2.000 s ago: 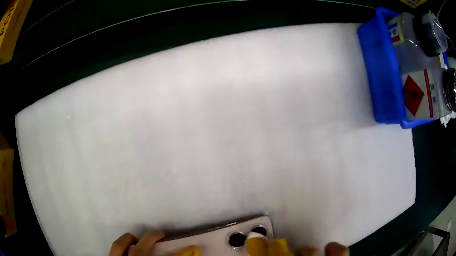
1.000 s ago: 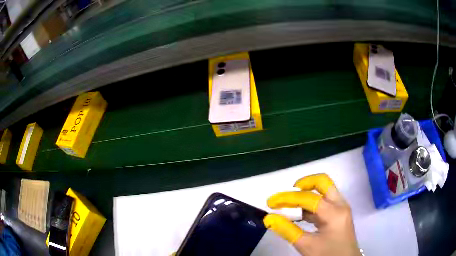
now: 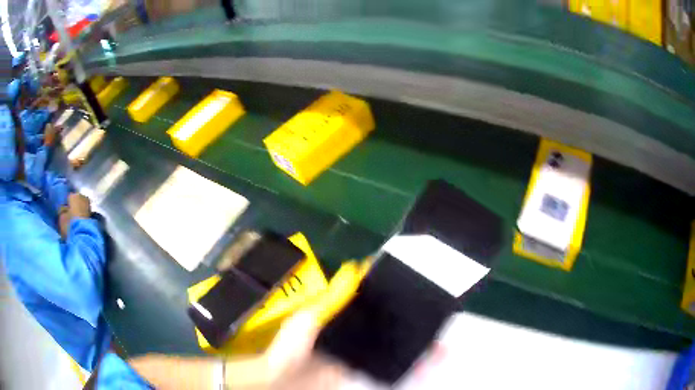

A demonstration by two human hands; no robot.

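A smartphone [image 3: 386,320], blurred, is held up at the lower middle with its glossy black screen side facing me and a bright white reflection across it. My left hand [image 3: 320,346] reaches in from the lower left and grips it, with yellow finger cots along its left edge. A blurred fingertip shows at its lower edge. My right hand is not in view. A yellow box [image 3: 305,293] printed in black stands to the left, with another dark, glossy phone [image 3: 228,305] lying on top.
A white mat [image 3: 533,354] lies at the lower right, with a blue tray edge [image 3: 680,373] beside it. The green conveyor [image 3: 411,164] carries several yellow boxes, one with a pale phone [image 3: 555,199] on top. A cream sheet [image 3: 190,215] lies left. People in blue smocks [image 3: 49,263] are at far left.
The view has swung left. The phone is now raised in my left hand near the boxed phone. My right hand, which pinched a white scrap, has left the picture.
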